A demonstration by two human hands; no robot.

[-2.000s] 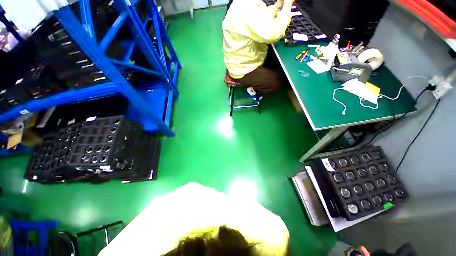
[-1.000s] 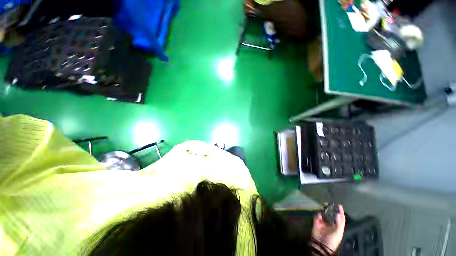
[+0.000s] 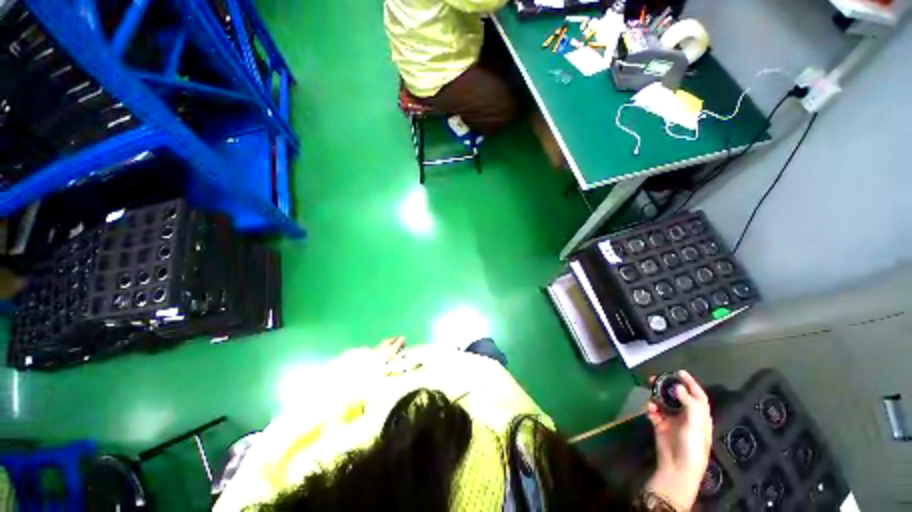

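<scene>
My right hand [image 3: 684, 435] is at the lower right, holding a round watch head [image 3: 668, 392] with a dark face and shiny rim between thumb and fingers. The hand is above and beside the near edge of a black parts tray [image 3: 736, 414] that holds round units in square pockets. The picture's bottom edge cuts this tray off, and my hand and arm hide part of it. My left hand cannot be made out; my yellow smock and dark hair fill the bottom middle.
A tray stack [image 3: 690, 318] with round units stands beyond my hand, by the green-topped bench [image 3: 640, 160]. A person in a yellow smock [image 3: 432, 50] sits on a stool. Another tray stack [image 3: 215, 300] and blue rack [image 3: 150, 110] are left; a grey cabinet [image 3: 850, 370] is right.
The view has swung, bringing the near parts tray further into the picture. My right hand, with the watch head, now shows more fully and slightly higher than one second ago.
</scene>
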